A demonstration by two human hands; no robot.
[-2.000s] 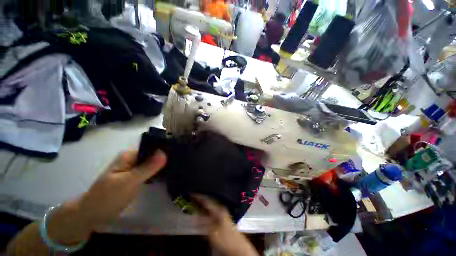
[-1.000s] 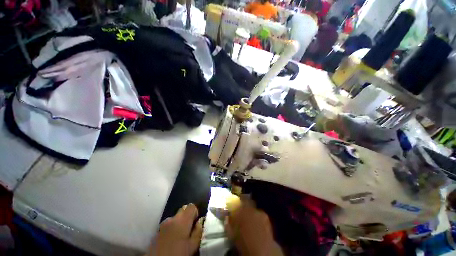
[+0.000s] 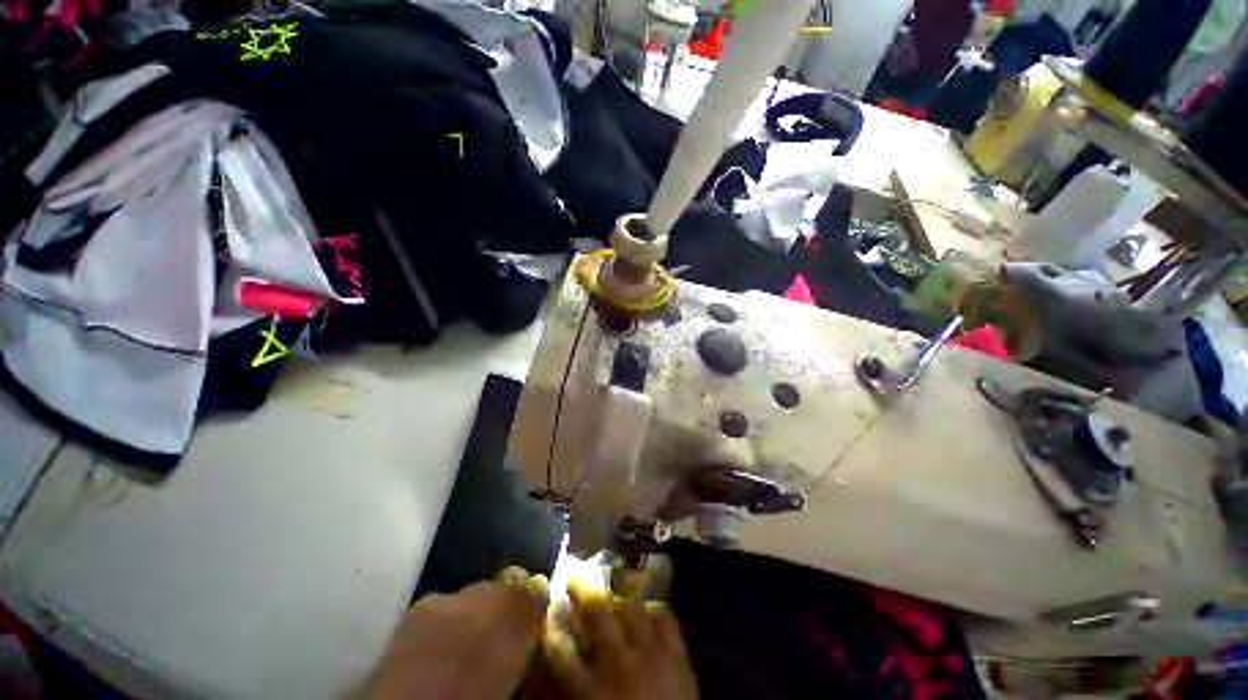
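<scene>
A plain black fabric piece (image 3: 482, 513) lies flat under the left end of the cream sewing machine head (image 3: 835, 458). A black garment piece with pink print (image 3: 903, 632) lies under and right of the head. My left hand (image 3: 465, 640) rests on the black fabric, fingertips close to the needle area. My right hand (image 3: 619, 648) is beside it, fingers bent under the bright lamp. The needle and presser foot are mostly hidden. Whether the fingers pinch cloth or only press on it is unclear.
A heap of black and pale-grey garments (image 3: 123, 315) lies at the left and back on the white table (image 3: 274, 506). A white post rises from the head's front end. Behind the head are black and white cloth scraps, a tape roll (image 3: 996, 317) and thread cones.
The view has moved closer to the machine head. Both hands, earlier further from the machine turning the black fabric, are now close together at the needle area, with the black piece flat beneath the head.
</scene>
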